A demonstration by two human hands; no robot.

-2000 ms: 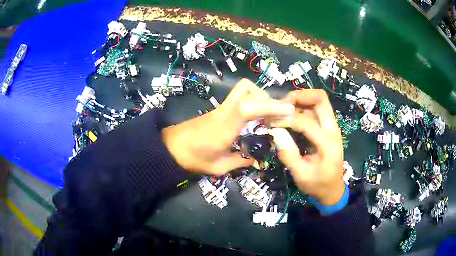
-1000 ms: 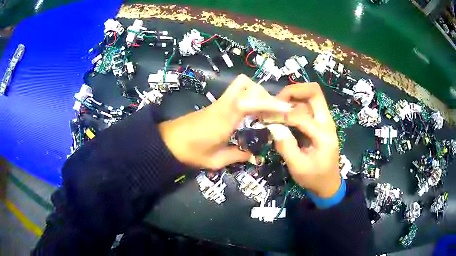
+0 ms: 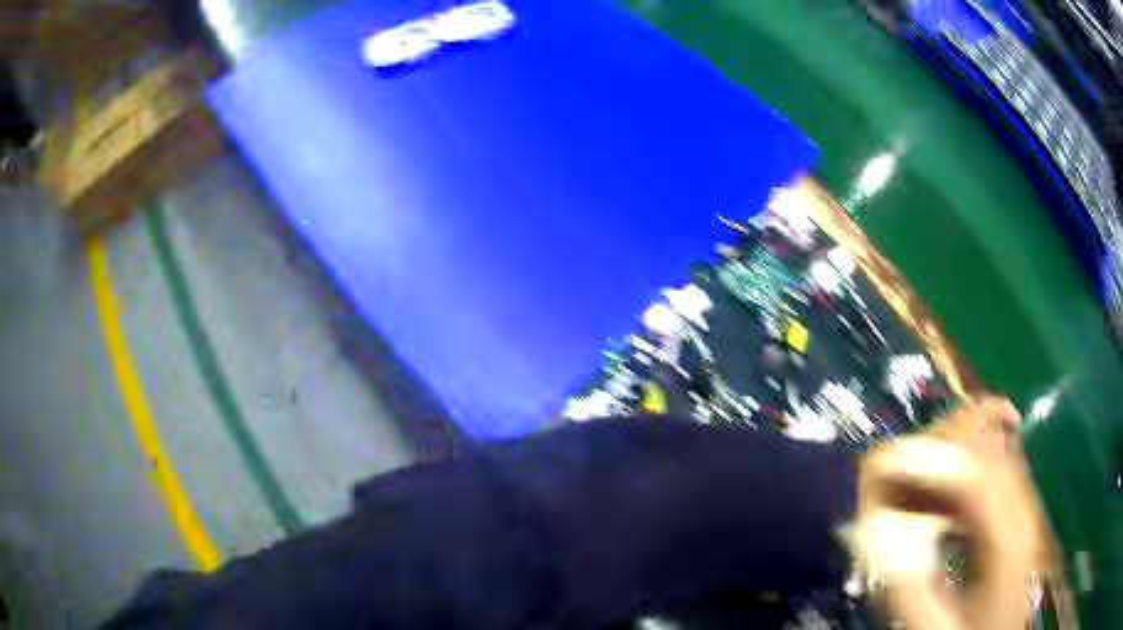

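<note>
My left hand [image 3: 967, 511] is at the lower right, strongly blurred, at the end of a dark sleeve that crosses the lower picture. Its fingers are curled around a whitish part [image 3: 903, 554], seemingly a white plastic socket body; its details are smeared. My right hand is not visible. Several wired board assemblies [image 3: 677, 313] with white plastic, green boards and loose wires lie on the dark mat behind the sleeve, also blurred. Small yellow components [image 3: 797, 336] show among them.
A blue corrugated sheet [image 3: 493, 209] fills the upper middle, with a long whitish object [image 3: 440, 33] on it. A worn rail [image 3: 889, 286] and green conveyor [image 3: 948, 234] run along the right. A brown box-like object [image 3: 129, 135] stands at left on the grey floor with yellow and green lines.
The view has swung left, towards the blue sheet and floor. My left hand now appears at the lower right. My right hand and its blue wrist band have left the picture.
</note>
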